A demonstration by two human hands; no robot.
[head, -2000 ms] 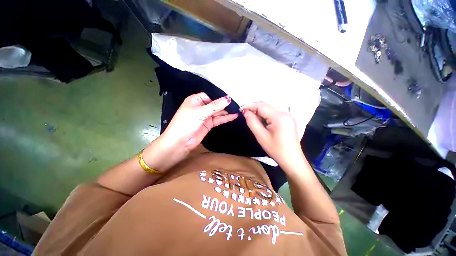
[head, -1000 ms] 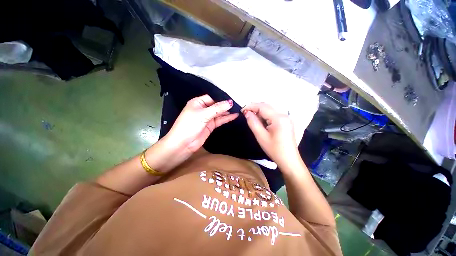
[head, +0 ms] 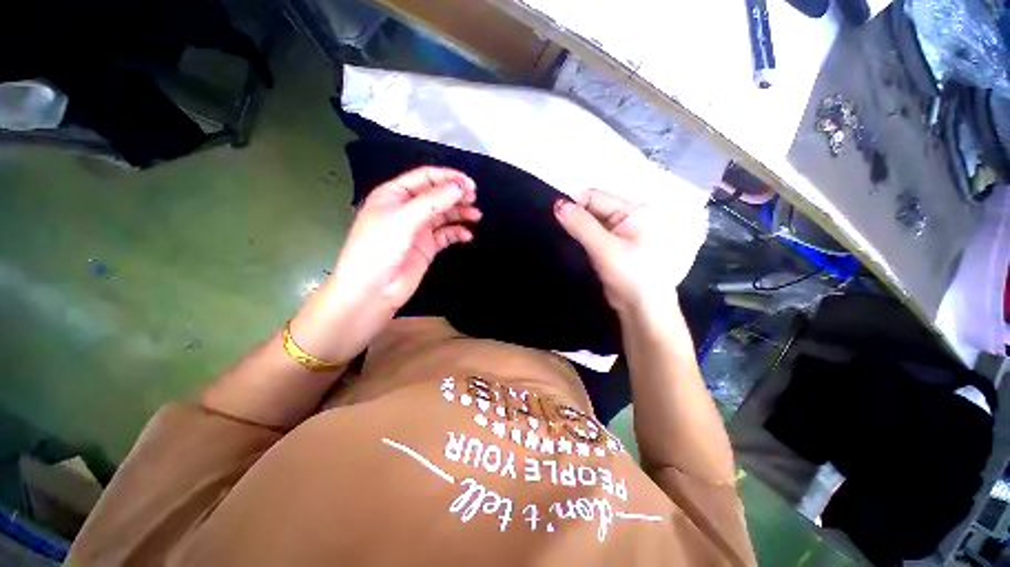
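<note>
The black fabric (head: 504, 260) lies over the lap. The white fabric (head: 521, 131) spreads beyond it towards the table, and the two meet along a slanting line. My right hand (head: 615, 244) pinches the cloth edge on this line between thumb and fingers. My left hand (head: 410, 227) is over the black fabric, apart from my right hand and from the edge. Its thumb and forefinger tips are close together and its other fingers are curled. No needle or thread can be made out at its fingertips.
A worktable (head: 665, 66) crosses the upper right, with a slim dark tool (head: 761, 42) and small metal bits (head: 836, 122) on it. A black garment heap (head: 886, 443) is at the lower right. More dark cloth (head: 111, 78) lies on a stand at the upper left.
My hands were together at the cloth edge. My left hand has moved left and up, away from the edge. My right hand has shifted slightly right and up, still on the cloth.
</note>
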